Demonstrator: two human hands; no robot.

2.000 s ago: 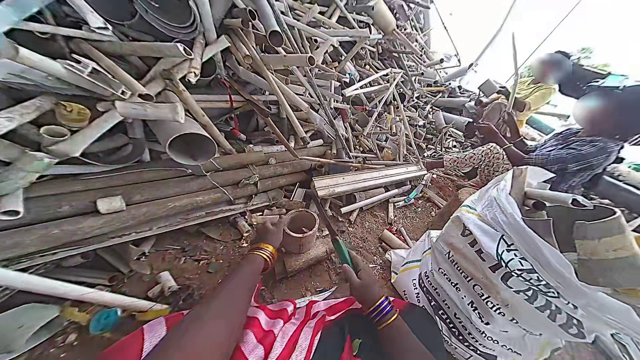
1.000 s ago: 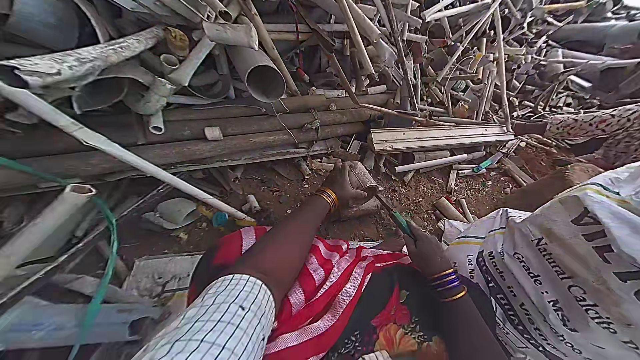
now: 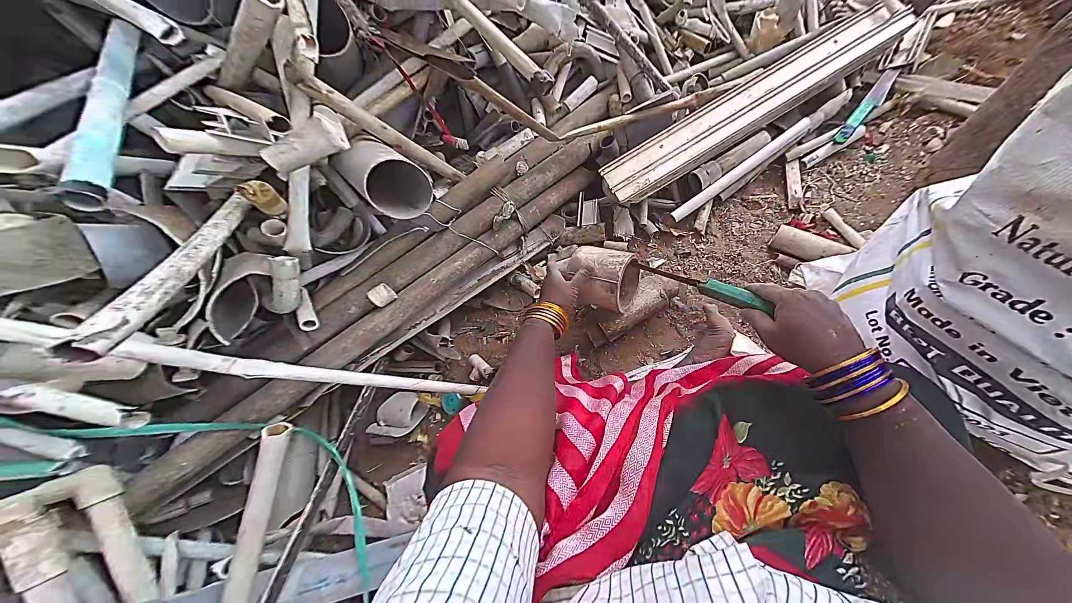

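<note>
My left hand (image 3: 563, 285), with yellow bangles at the wrist, holds a short, wide piece of plastic pipe (image 3: 605, 276) by its left side. In my right hand (image 3: 796, 325) is the green handle of a thin-bladed hand tool (image 3: 730, 294), its kind unclear. The dark blade points left and its tip meets the rim of the pipe piece. Beneath the piece lies a stubby block or log (image 3: 641, 308) on the soil. A foot (image 3: 712, 335) shows just below the tool, beside the red and white cloth (image 3: 586, 469) over my lap.
Scrap pipes are heaped at the left and top. Long dark poles (image 3: 419, 280) run diagonally past my left hand. A grooved pale panel (image 3: 754, 105) lies beyond the work. At the right stands a printed white woven sack (image 3: 988, 276). A white pole (image 3: 276, 368) reaches toward my left forearm.
The pipe piece, upright on the ground two seconds ago, is now tilted with its opening toward the tool. My left hand has shifted to its left side. The view has turned and lowered.
</note>
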